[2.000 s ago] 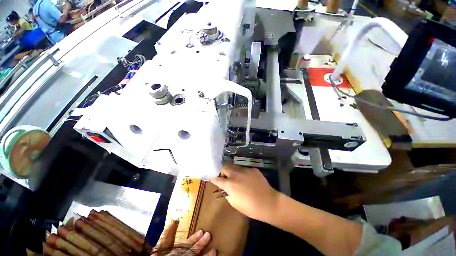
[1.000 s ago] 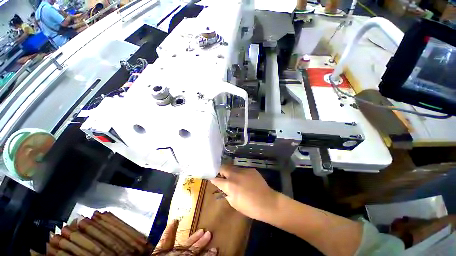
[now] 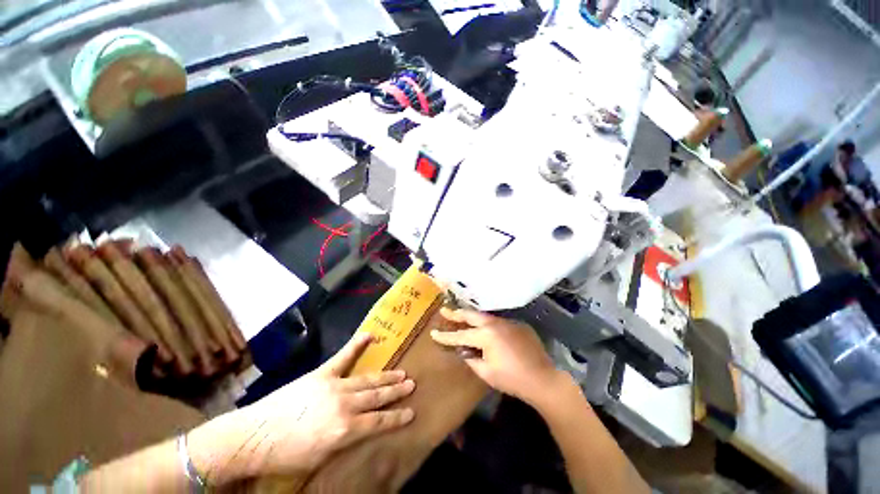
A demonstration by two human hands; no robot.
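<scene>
A yellow template bar (image 3: 398,311) with black handwriting runs from under the machine head towards me. A brown sheet (image 3: 425,386) lies along its right side, with a dark line between them. My left hand (image 3: 352,410) lies flat on the sheet, fingers spread, thumb over the template. My right hand (image 3: 507,352) is beside the template, just below the machine head, its fingertips on the work. A small dark tool (image 3: 470,352), possibly thread snips, shows under its fingers. The head hides the needle area.
The white machine head (image 3: 521,207) stands ahead, with a red switch (image 3: 426,167) and loose wires. A row of rolled brown pieces (image 3: 159,299) lies left, a green-rimmed spool (image 3: 130,82) beyond. A black-framed screen (image 3: 830,343) and grey crossbar (image 3: 627,338) stand right.
The view has swung left and tilted, so the machine appears further right and the stacked pieces show more fully. My left hand and forearm are now more fully visible. Both hands remain on the work.
</scene>
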